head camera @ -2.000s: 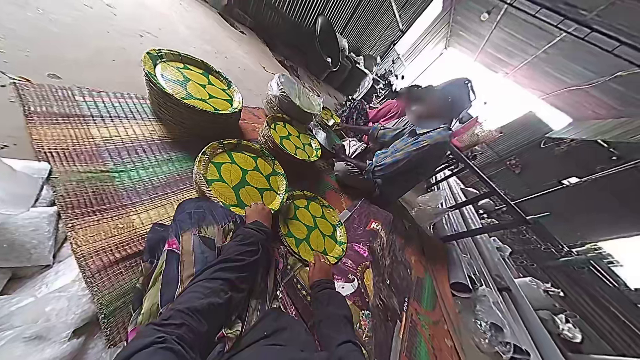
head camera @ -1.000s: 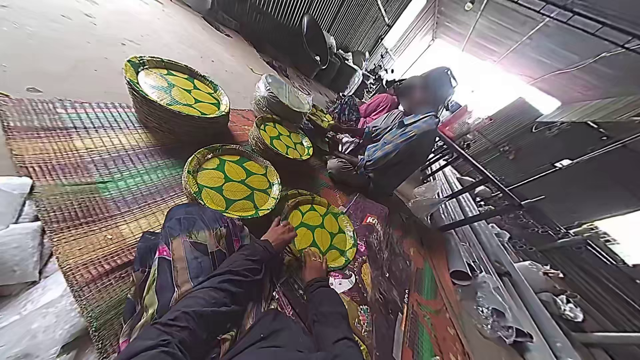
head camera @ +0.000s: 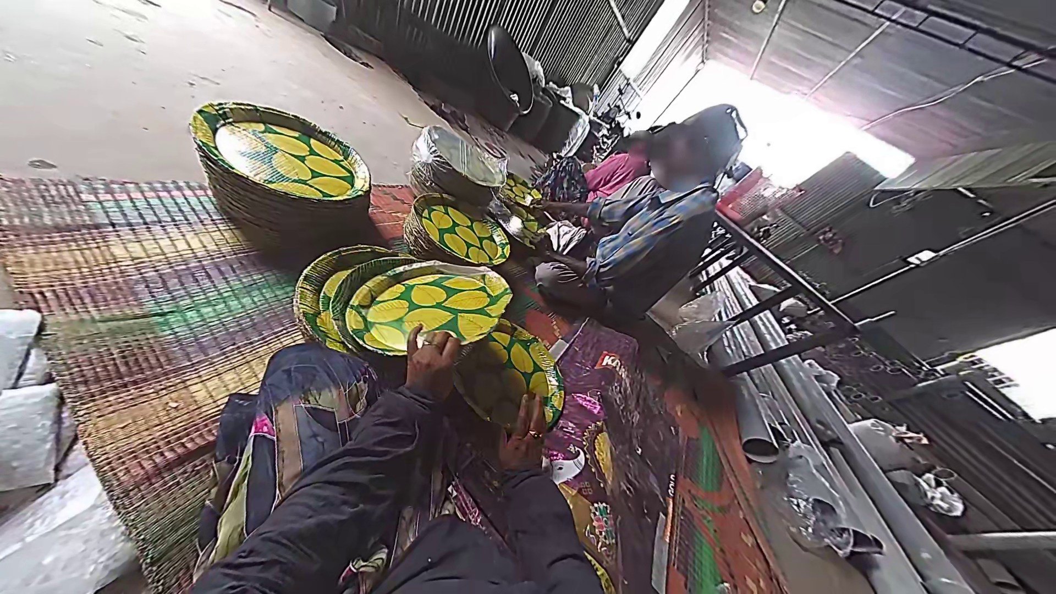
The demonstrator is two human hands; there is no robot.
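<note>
My left hand grips the near rim of a green plate with yellow leaf shapes, which is tilted up over a left stack of like plates. My right hand rests with its fingers spread on the near right rim of another leaf-patterned plate, partly shaded by the raised one. Farther off stand a tall stack of these plates at the left and a smaller stack beyond my left hand.
A striped woven mat lies under the stacks. A plastic-wrapped stack stands farther back. A person in a checked shirt sits ahead, near a black metal frame and long metal pipes. White wrapped blocks lie at left.
My left hand has raised a plate, which now tilts over the left stack. A second ago both hands were at the right plate. My right hand stays at that plate's near edge.
</note>
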